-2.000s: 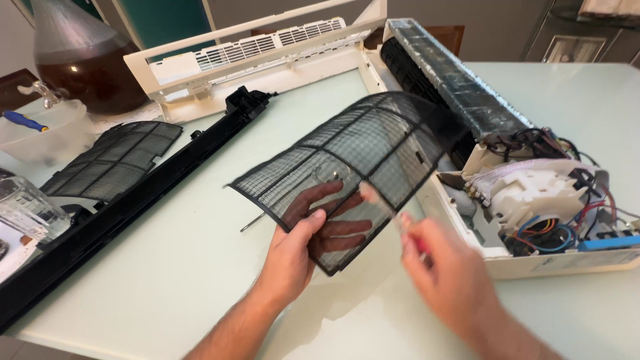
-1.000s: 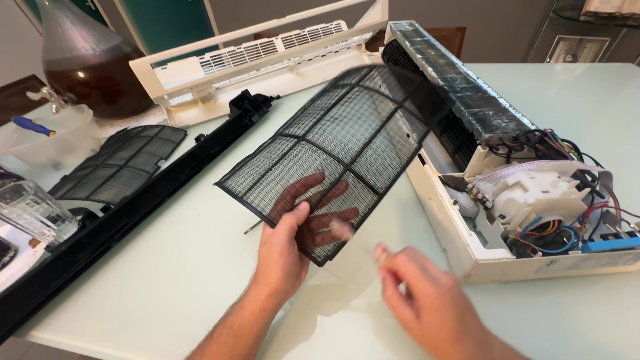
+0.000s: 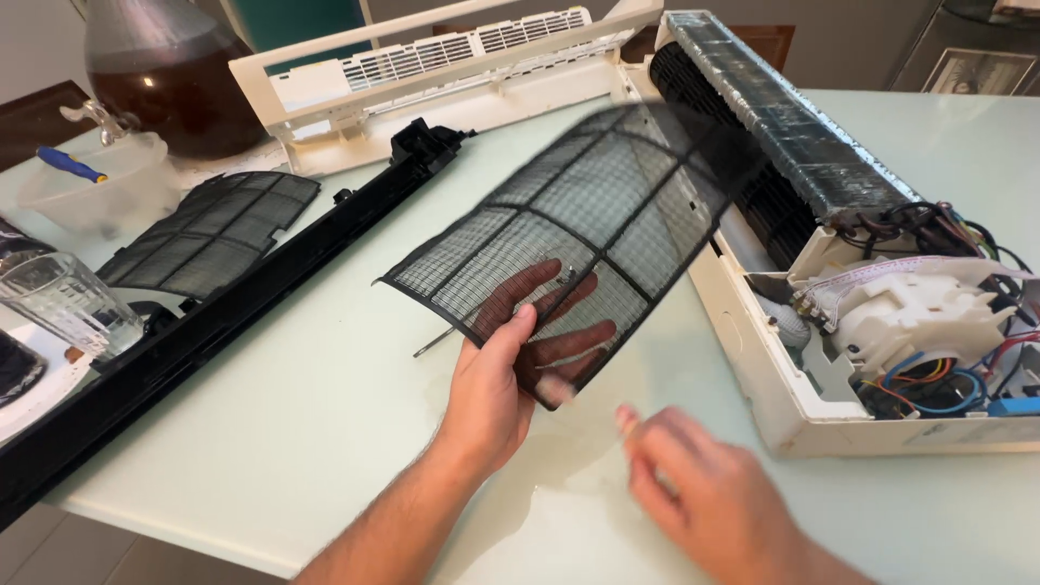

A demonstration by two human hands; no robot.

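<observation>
My left hand (image 3: 491, 390) grips the lower edge of a black mesh air filter (image 3: 561, 219) in a plastic frame, thumb in front and fingers showing through the mesh. The filter is held tilted above the table, its far end blurred. My right hand (image 3: 703, 487) is closed around a slim, motion-blurred tool, seemingly a small brush, whose pale tip (image 3: 556, 390) is at the filter's bottom corner. Most of its handle cannot be made out. Beneath the filter's left side, the end of a thin dark rod (image 3: 432, 343) sticks out.
An opened air-conditioner unit (image 3: 780, 431) with fins and wiring stands right. Behind are its white front cover (image 3: 341, 122) and a glass dispenser (image 3: 171, 89). A long black plastic part (image 3: 268, 284), another filter (image 3: 215, 231), a drinking glass (image 3: 73, 305) and a plastic bowl (image 3: 106, 203) with a blue-handled tool (image 3: 71, 165) lie left.
My right hand and the blurred tool have moved down, from over the middle of the mesh to its bottom corner. My left hand keeps its hold on the filter, which has turned somewhat.
</observation>
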